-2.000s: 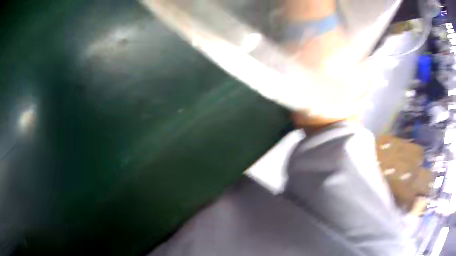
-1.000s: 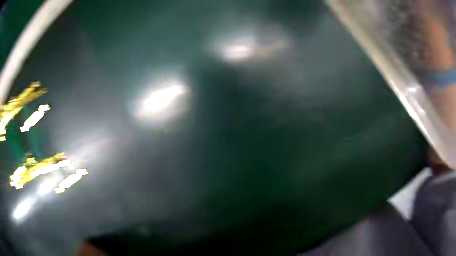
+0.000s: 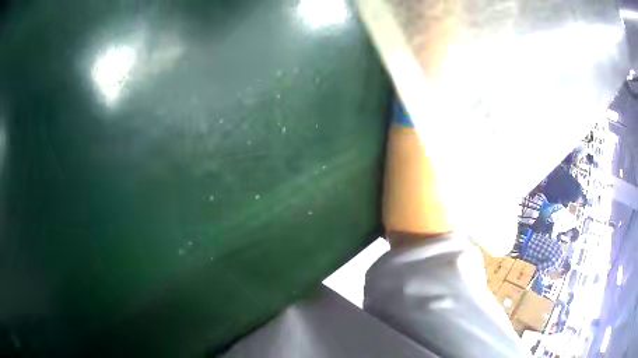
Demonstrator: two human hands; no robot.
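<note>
A glossy dark green work mat (image 3: pixel 210 175) fills the left and middle of the view. A clear plastic hood (image 3: pixel 399 52) with a pale rim crosses the upper middle, with strong glare. My right forearm, in a grey sleeve with a blue band at the wrist, runs up behind the hood. My right hand (image 3: pixel 437 42) is only a blurred skin-coloured patch through the plastic at the top edge. Its fingers and anything in them cannot be made out. My left hand is out of the picture.
Brown cardboard boxes (image 3: pixel 511 280) stand at the lower right, beyond my sleeve. People sit further off at the right, one in a checked top (image 3: pixel 542 252), along a bright line. A grey garment (image 3: pixel 315 328) shows at the bottom edge.
The view has swung, so the brass pieces at the left a second ago are out of the picture. My right forearm and the hood rim now stand nearer the middle.
</note>
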